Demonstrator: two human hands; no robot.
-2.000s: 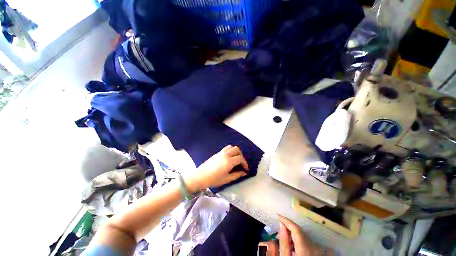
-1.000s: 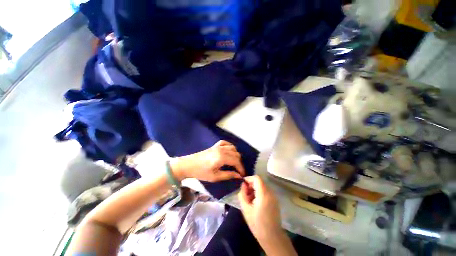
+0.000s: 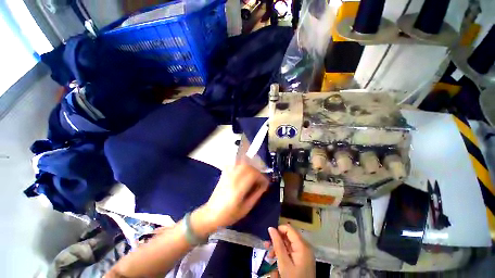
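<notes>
A navy panel (image 3: 163,171) lies across the table left of the cream overlock machine (image 3: 347,130), its right part reaching the cloth plate and needle area. My left hand (image 3: 239,190) is on the navy fabric just left of the presser foot, fingers bent and pressed on it. My right hand (image 3: 290,251) is at the table's front edge, thumb and fingers pinching the panel's lower right corner. A white piece (image 3: 257,142) stands by the machine's left end, beside a dark navy piece. The needle itself is too small to make out.
Navy bundles (image 3: 76,168) are heaped by the wall, with a blue crate (image 3: 163,46) behind. A black phone (image 3: 404,222) and snips (image 3: 435,203) lie right of the machine. Thread cones (image 3: 370,16) stand behind. Hazard tape (image 3: 477,157) marks the right edge.
The view has swung right, showing the phone, snips and cones. The panel's right part now lies at the needle area. My hands, together at its edge one second ago, are apart.
</notes>
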